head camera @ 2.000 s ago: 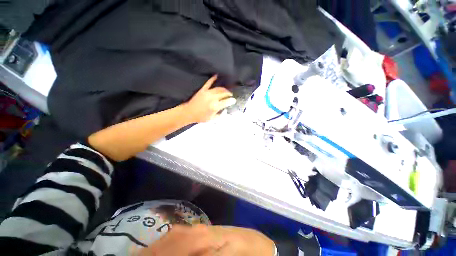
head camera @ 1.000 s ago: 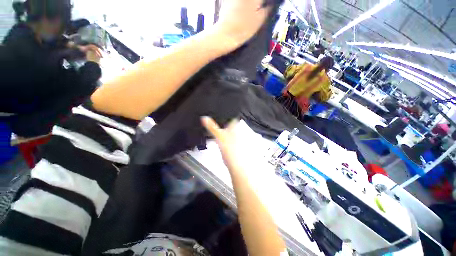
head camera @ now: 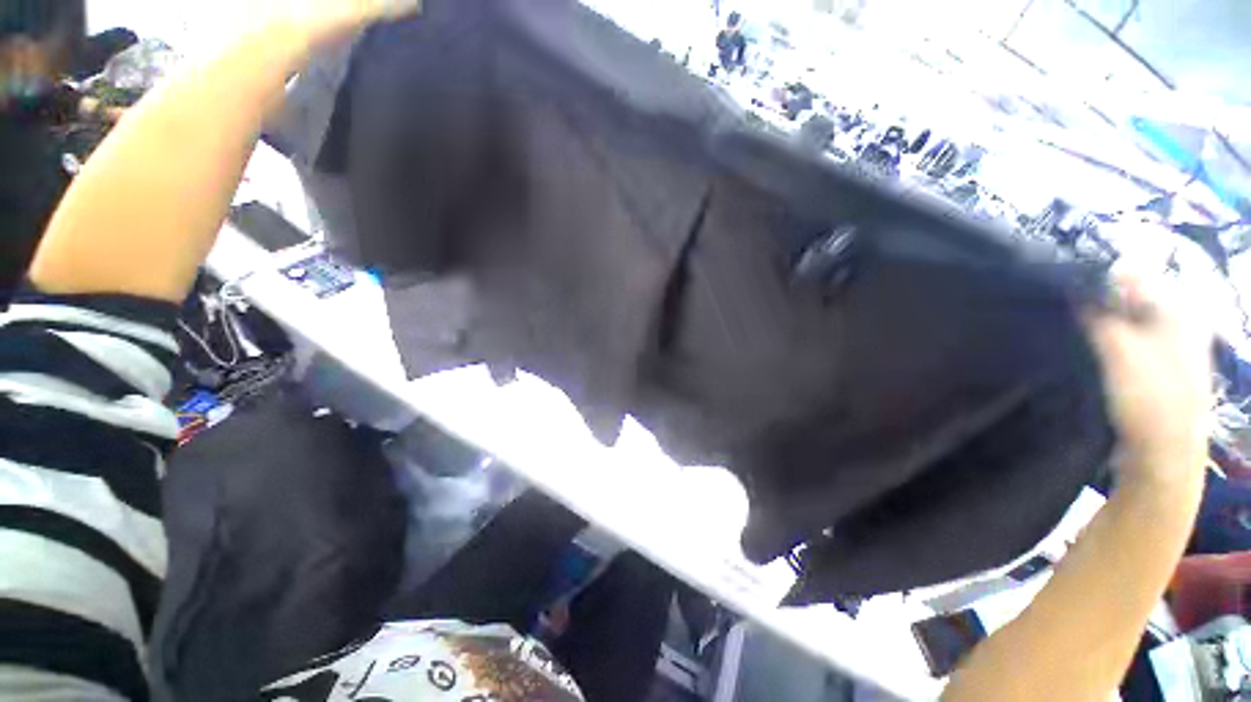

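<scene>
A large dark garment piece (head camera: pixel 576 233) is stretched wide in the air between my two hands, over the white sewing table (head camera: pixel 535 460). My left hand (head camera: pixel 343 17) is at the top left, partly cut off by the upper edge, and holds one end of the cloth. My right hand (head camera: pixel 1141 359) is blurred at the right and grips the other end. The cloth hides nearly all of the sewing machine; a few small dark parts show below its lower edge.
A flat black rectangle (head camera: pixel 949 639) lies on the table at the lower right. Dark cloth (head camera: pixel 281 528) hangs at the lower left. Cables (head camera: pixel 227 336) and part of another machine are beyond the table's left side. Bright, blurred workshop rows fill the background.
The dark cloth has been lifted off the table and spread wide. My left hand has moved up and left, my right hand far to the right. The machine head is now covered from view.
</scene>
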